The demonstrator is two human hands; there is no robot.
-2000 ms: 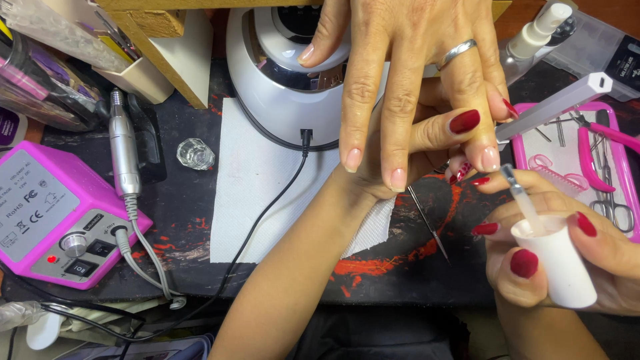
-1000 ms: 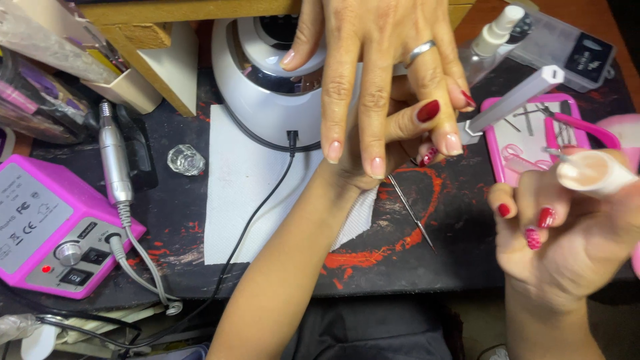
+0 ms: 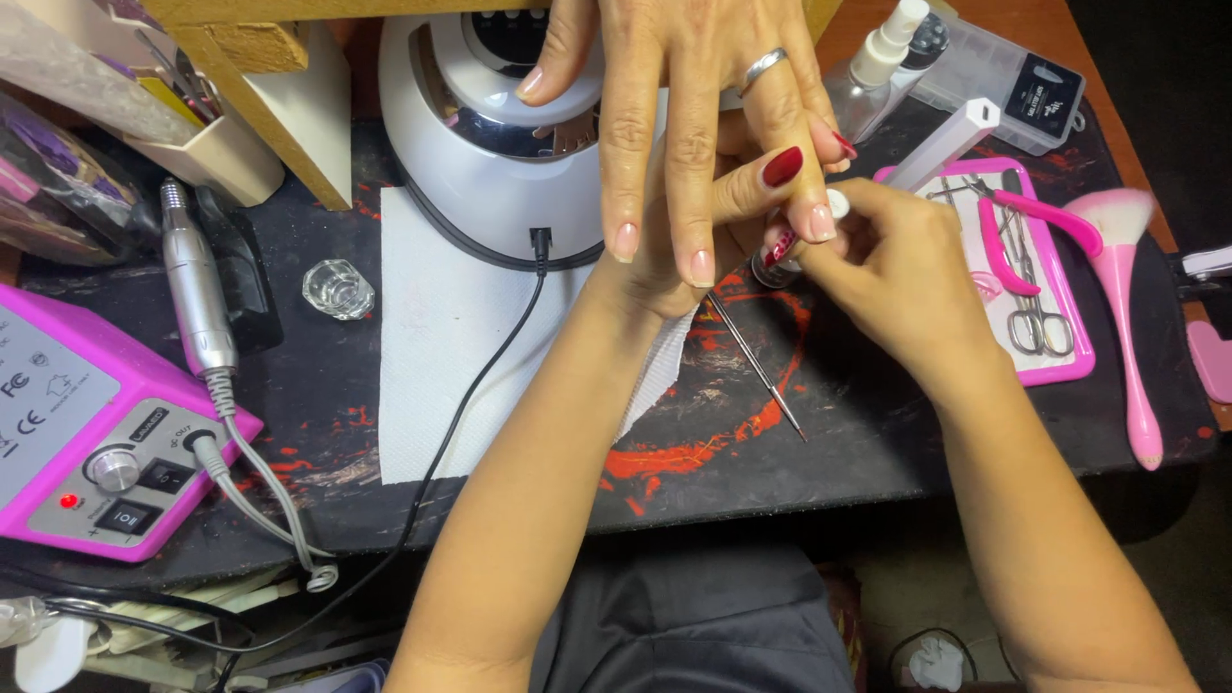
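My left hand (image 3: 749, 194), with dark red nails, is under another person's spread hand (image 3: 688, 115). Its thumb lies against that person's ringed finger, and its lower fingers are beside a small nail polish bottle (image 3: 773, 271). My right hand (image 3: 900, 260) is at the bottle with its fingers closed around the white cap (image 3: 836, 204); most of the cap is hidden. The other person's nails look glossy and pale pink. A thin metal tool (image 3: 760, 371) lies on the dark mat just below the hands.
A white nail lamp (image 3: 500, 183) stands on a paper towel (image 3: 423, 404). At left are a pink nail drill unit (image 3: 183, 414), its handpiece (image 3: 192, 279) and a small glass cup (image 3: 338, 290). At right are a pink-rimmed tool tray (image 3: 1068, 361), a pink brush (image 3: 1121, 318) and a spray bottle (image 3: 871, 72).
My right hand, which held the white cap with its brush out near the other person's fingers and then farther right, has come left to the bottle by my left hand. The brush no longer shows.
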